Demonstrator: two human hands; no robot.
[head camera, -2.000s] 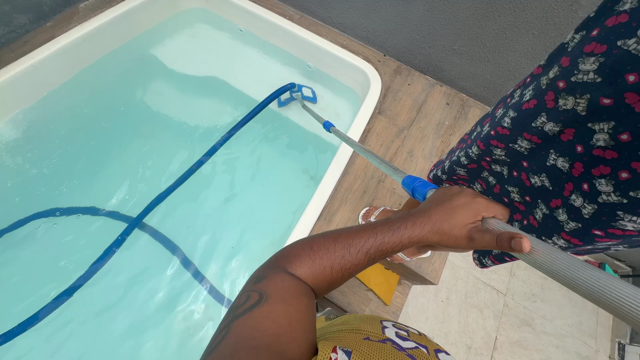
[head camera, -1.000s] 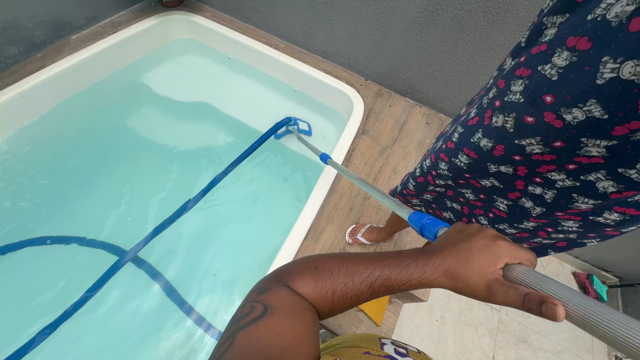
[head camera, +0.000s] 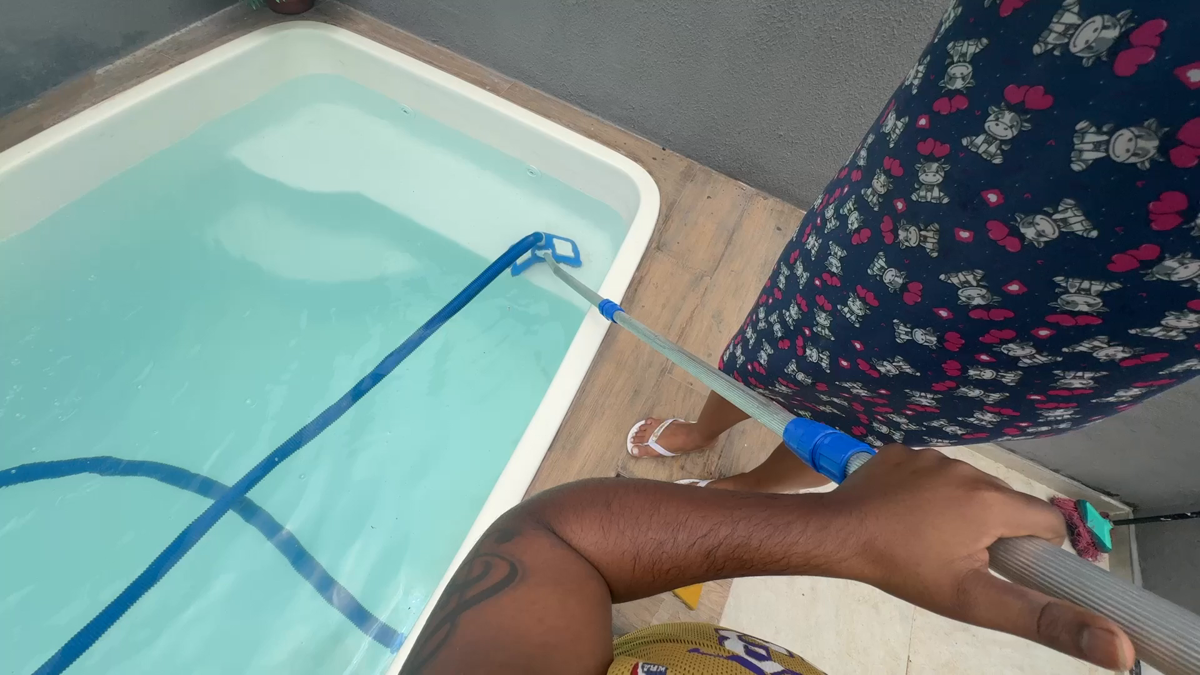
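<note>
My left hand (head camera: 947, 544) is closed around a ribbed grey telescopic pole (head camera: 698, 366), just behind its blue locking collar (head camera: 825, 448). My forearm crosses the lower middle of the view. Over the pool's near right corner, the pole's far end meets a blue-framed pool vacuum head (head camera: 561, 251); whether it is in the water or above it I cannot tell. A blue corrugated hose (head camera: 319, 427) runs from the head to the lower left, and another stretch of hose (head camera: 281, 539) curves beneath it. My right hand is out of view.
The white pool rim (head camera: 647, 202) borders a wood-look deck (head camera: 694, 244). On the right, close to the pole, stands a person in a dark patterned dress (head camera: 1012, 234) and white flip-flops (head camera: 656, 436). A grey wall (head camera: 656, 75) rises behind. A pink-and-green broom head (head camera: 1087, 527) lies at the right.
The view has shifted. The dress fills more of the right side, and the broom head shows more fully. My left hand keeps its grip on the pole.
</note>
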